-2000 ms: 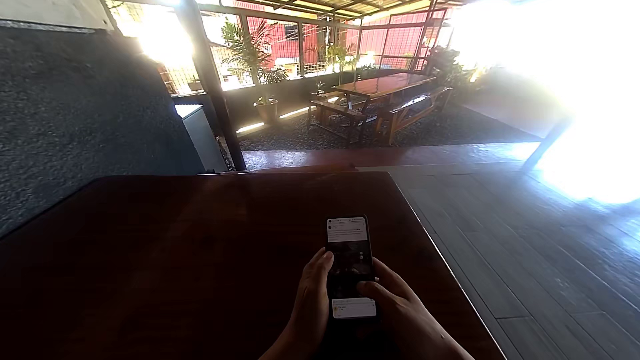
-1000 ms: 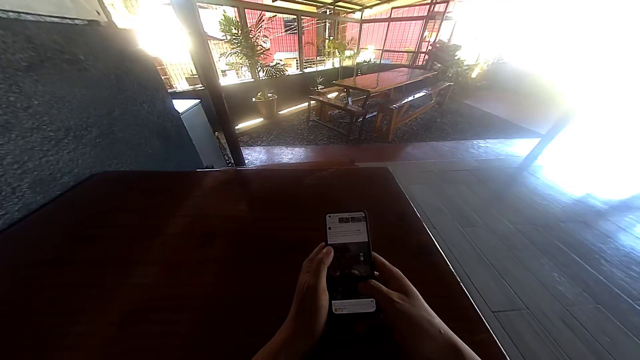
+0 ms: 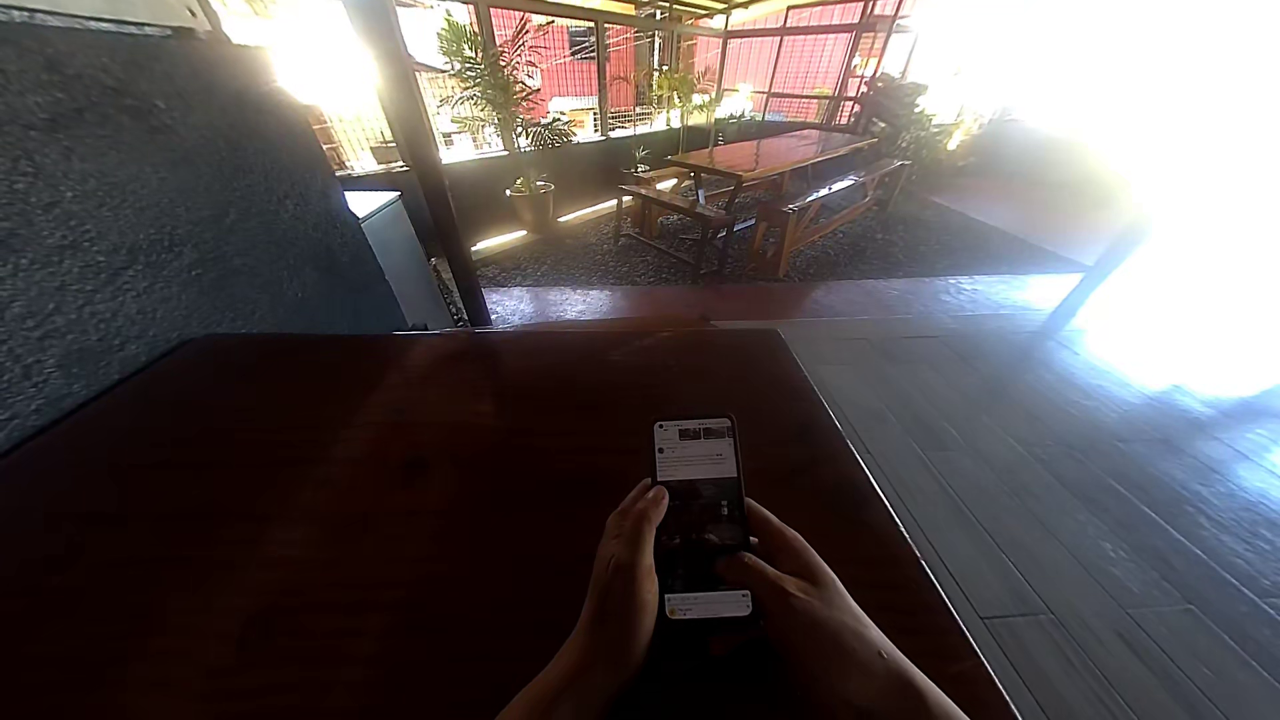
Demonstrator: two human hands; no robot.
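A smartphone (image 3: 702, 515) with a lit screen is held upright over the dark brown wooden table (image 3: 380, 470), its top edge pointing away from me. My left hand (image 3: 628, 570) grips its left side, the thumb along the edge. Around the right side is my right hand (image 3: 800, 585), with its thumb over the lower part of the screen. The fingers behind the phone are hidden. The screen shows a page with text and a dark picture; it bears writing.
A rough dark wall (image 3: 180, 200) borders the table on the left. Beyond the table stand a post (image 3: 430, 165), a potted palm (image 3: 533, 200) and a wooden picnic table (image 3: 775, 152) with benches on gravel. Grey plank-look flooring (image 3: 1000, 450) lies to the right, under strong glare.
The content on the phone's screen has shifted slightly downward, and small pictures now show at its top. Both hands keep their hold on the phone.
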